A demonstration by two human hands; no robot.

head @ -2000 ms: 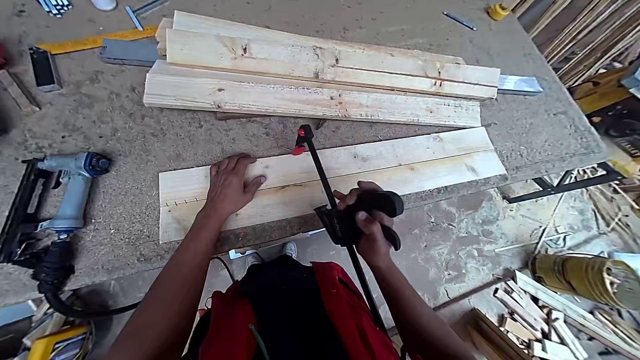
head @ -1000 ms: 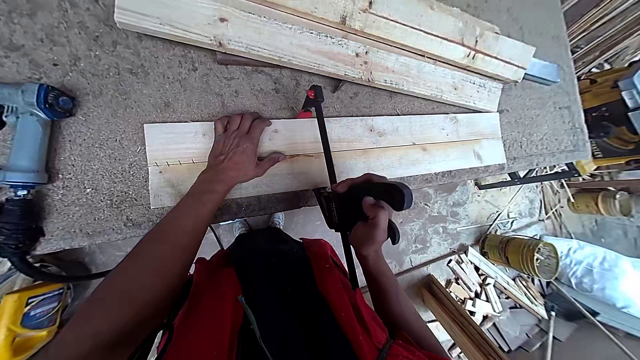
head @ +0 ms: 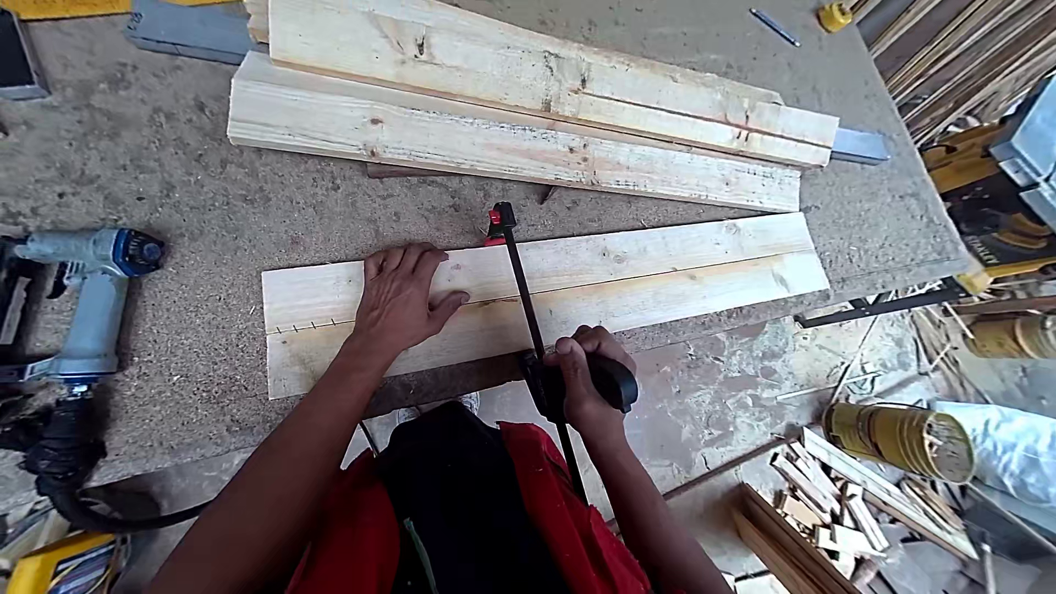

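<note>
Two light pine boards [head: 660, 276] lie edge to edge along the front of the workbench, with a row of short dark marks or staples across their seam at the left end. My left hand [head: 403, 299] rests on top of them, fingers over the far board, thumb out near the seam. A black bar clamp [head: 524, 289] with red parts crosses the boards, its far jaw at their back edge and its handle body at the bench's front edge. My right hand [head: 590, 375] is closed around the clamp's black handle.
A pneumatic stapler or nailer [head: 99, 297] with a hose lies at the left. Stacked pine boards [head: 528, 144] lie behind, partly over grey metal tube [head: 860, 146]. A pencil [head: 774, 27] is at the back. Right of the bench stand a yellow bucket [head: 891, 437] and wood offcuts [head: 833, 503].
The right hand stays on the clamp handle and the left hand stays on the boards. The view has shifted. Otherwise, little has plainly changed.
</note>
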